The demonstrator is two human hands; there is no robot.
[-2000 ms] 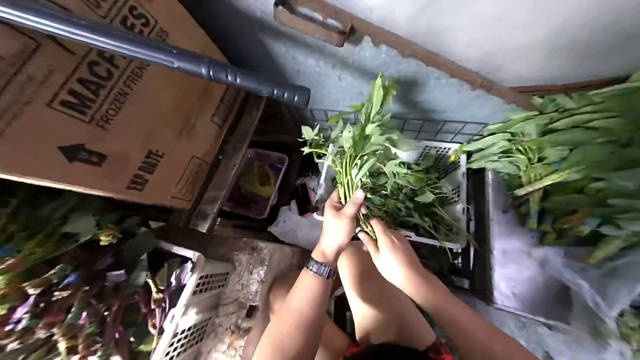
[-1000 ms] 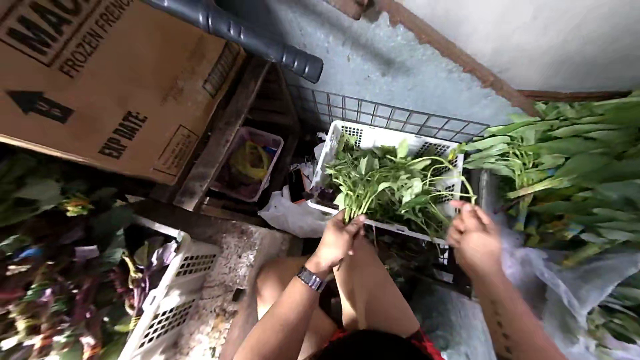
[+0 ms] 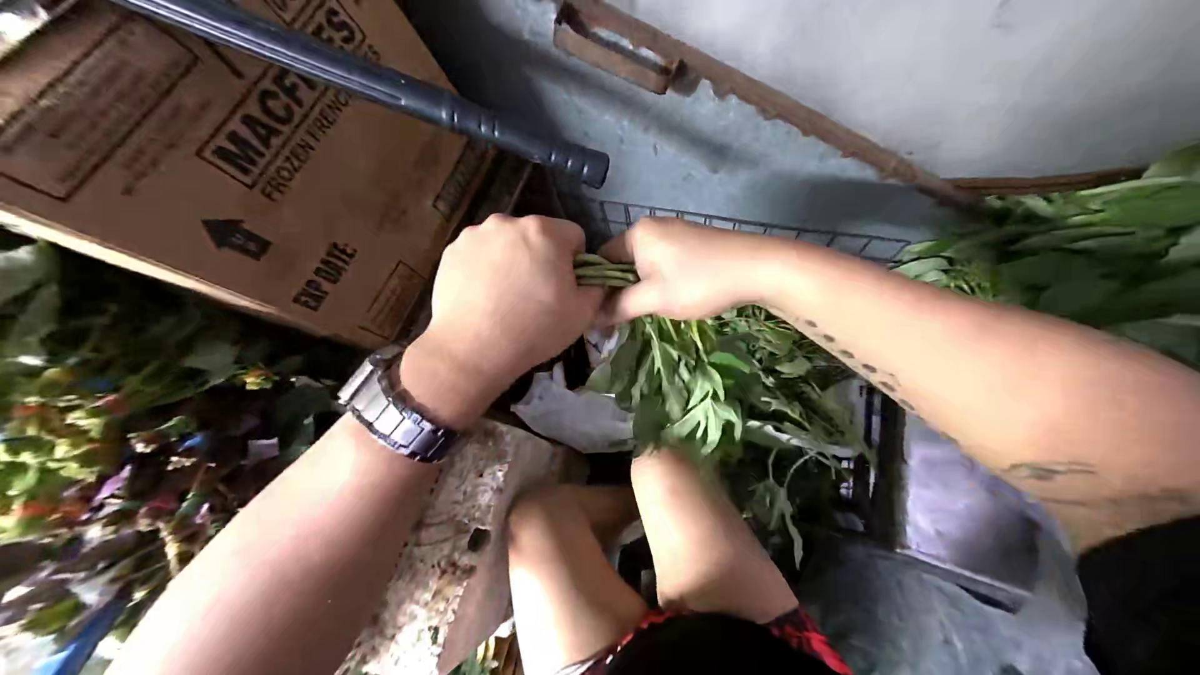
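A bunch of leafy green stems [image 3: 605, 271] is gripped between my two hands at the middle of the view. My left hand [image 3: 516, 281], with a metal-band watch on its wrist, is closed around the stems from the left. On the right, my right hand [image 3: 680, 270] has its fingers and thumb closed on the same stems, close to the left hand. Leaves of the bunch [image 3: 689, 384] hang down below my right hand. Behind them lie more loose greens [image 3: 797, 375] over a white plastic crate, mostly covered by leaves and my arm.
A cardboard box [image 3: 375, 206] stands at the upper left, with a dark rod [image 3: 403, 89] across it. Mixed bundled leaves [image 3: 141, 450] fill the left side. A wire rack [image 3: 750, 225] is against the wall. Large-leaved greens [image 3: 1078, 244] lie at the right.
My hands were apart one second ago, the right one over the crate's right side; now they are together on the stems. The bunch has been lifted, and its leaves now hang downward.
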